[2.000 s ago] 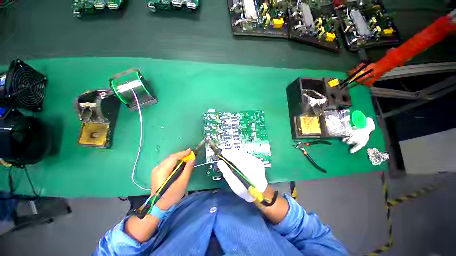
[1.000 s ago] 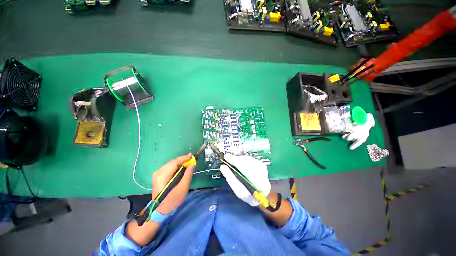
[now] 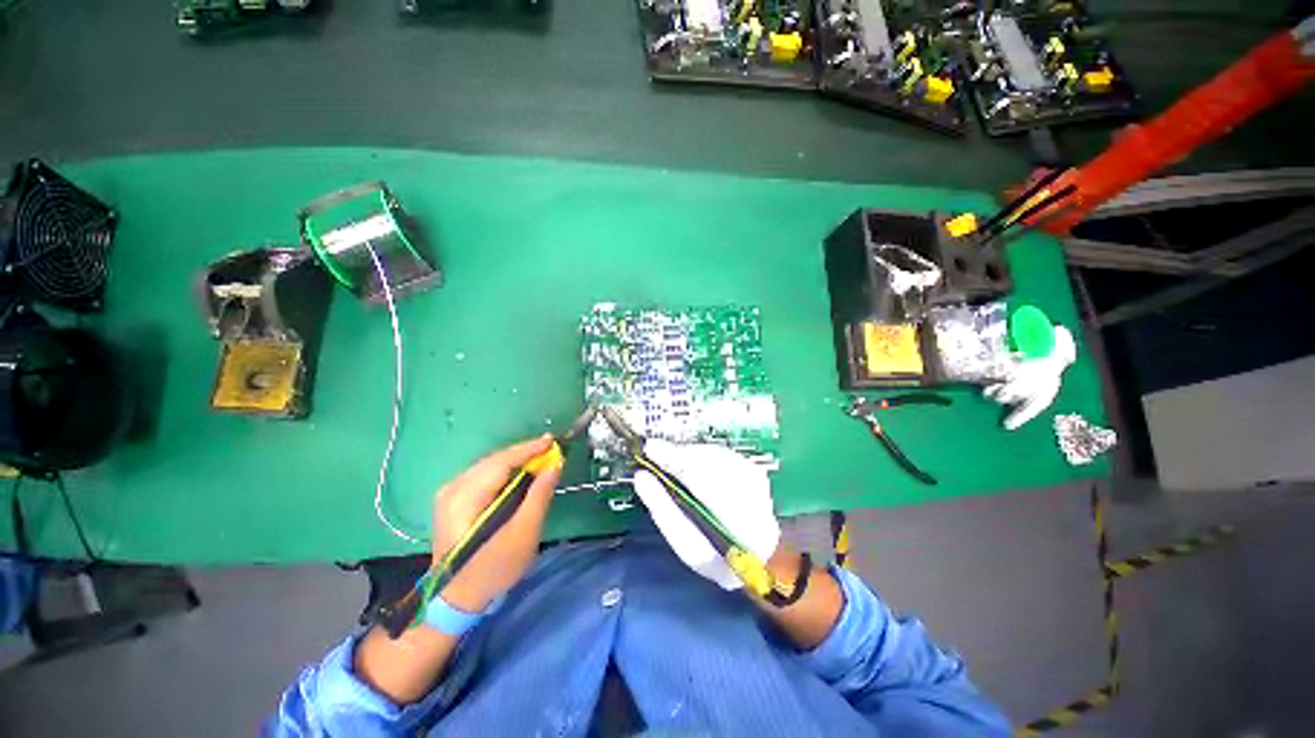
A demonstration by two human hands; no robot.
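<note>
A green circuit board [image 3: 678, 372] lies solder side up on the green mat in front of me. My bare left hand [image 3: 495, 526] is closed on a yellow-and-black soldering iron [image 3: 490, 526], its tip at the board's lower left. My white-gloved right hand [image 3: 710, 508] is closed on a second soldering iron [image 3: 692, 505], its tip close to the first one. Whether the tips touch each other or the board is too small to tell. Solder wire [image 3: 397, 404] runs from the reel [image 3: 361, 238] past my left hand to the board's lower edge.
Left are fume fans [image 3: 65, 238] and an iron stand with sponge [image 3: 260, 378]. Right are a larger stand [image 3: 870, 267], side cutters [image 3: 897, 433], a green-capped bottle [image 3: 1031, 332], a crumpled white glove [image 3: 1034, 387] and silvery scraps [image 3: 1082, 438]. Black-cased units [image 3: 728, 41] and a red-sleeved post [image 3: 1197, 130] stand beyond.
The view has shifted slightly, so the stands and units sit a little higher and further left in the picture. Both hands keep their irons at the same part of the board.
</note>
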